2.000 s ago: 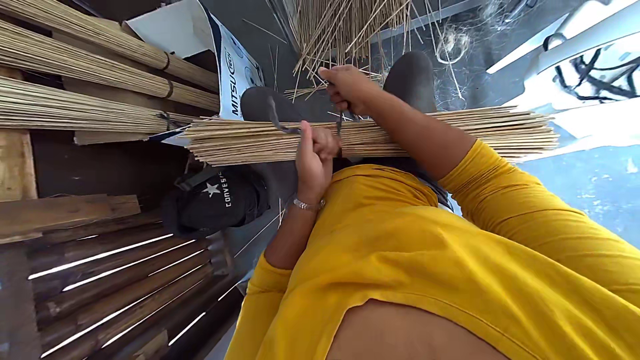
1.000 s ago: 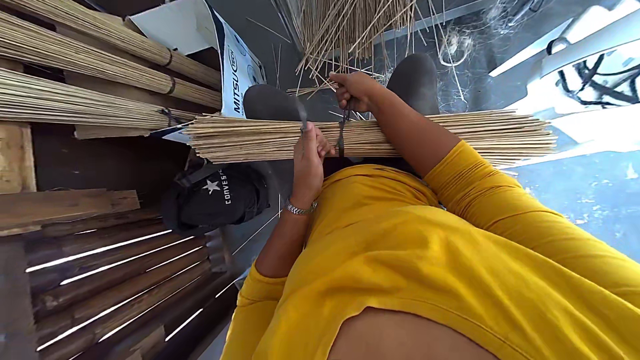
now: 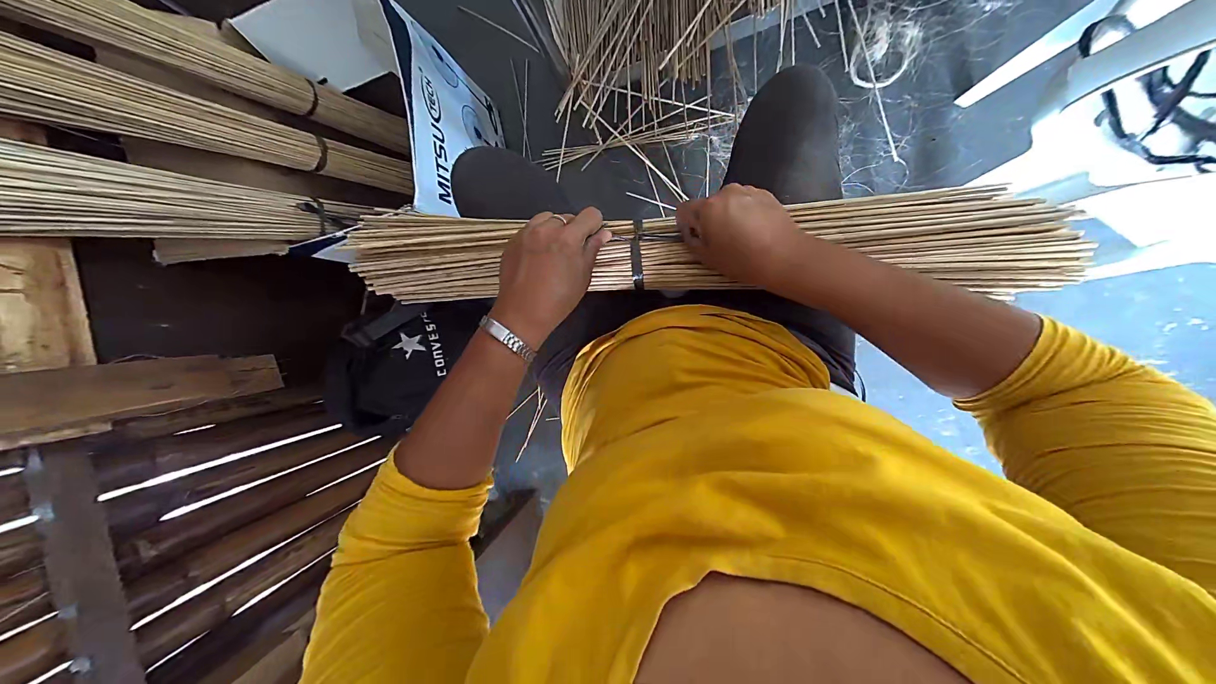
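A bundle of thin dry sticks (image 3: 912, 237) lies crosswise over my thighs. A dark strip (image 3: 637, 255) goes around its middle, between my two hands. My left hand (image 3: 554, 261), with a metal wristband below it, rests on the bundle left of the strip, fingers curled and pinching a thin end of the strip. My right hand (image 3: 736, 231) is closed just right of the strip, seemingly on its other end, which the fingers mostly hide.
Tied stick bundles (image 3: 171, 114) lie on wood at the upper left, beside a printed cardboard box (image 3: 442, 114). A black bag (image 3: 399, 361) sits below them. Loose sticks (image 3: 646, 57) and tangled fibre (image 3: 883, 47) are on the floor ahead. A white chair (image 3: 1064, 114) holds dark strips.
My hands have moved apart and down onto the bundle, one on each side of the strip. Earlier my right hand held the strip up above the bundle. The strip now lies flat around the sticks.
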